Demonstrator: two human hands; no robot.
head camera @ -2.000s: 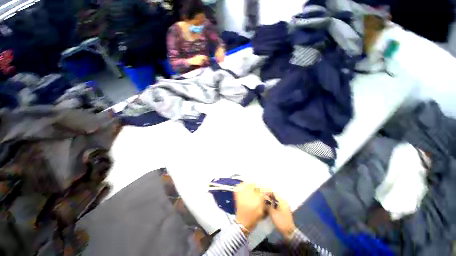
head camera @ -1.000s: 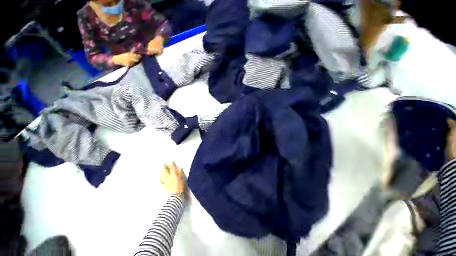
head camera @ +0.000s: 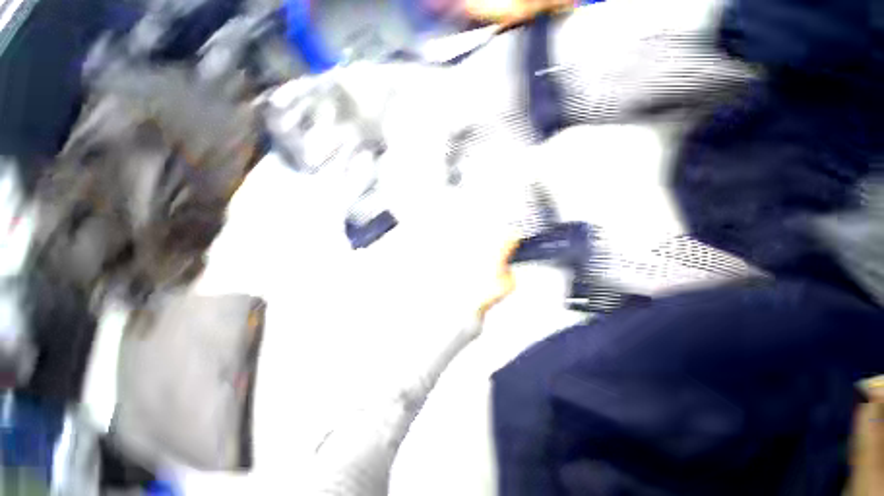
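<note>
The picture is strongly blurred and overexposed. My left hand is a washed-out shape in the middle, at the end of a pale sleeve. Its fingers are at or beside the navy cuff of a garment with checked lining; whether they grip it cannot be told. A large navy garment lies at the lower right. A tan patch is cut off by the right edge; it may be my right hand, but its fingers and hold cannot be made out.
The white table runs through the middle. A flat grey piece lies at the lower left, with a crumpled grey-brown heap above it. More checked fabric with a navy cuff lies towards the back. A blurred person's hands show at the top edge.
The view has swung left, bringing the grey pieces back in. My left hand has moved from bare table to the navy cuff. The dark pouch-like item at the right is out of view.
</note>
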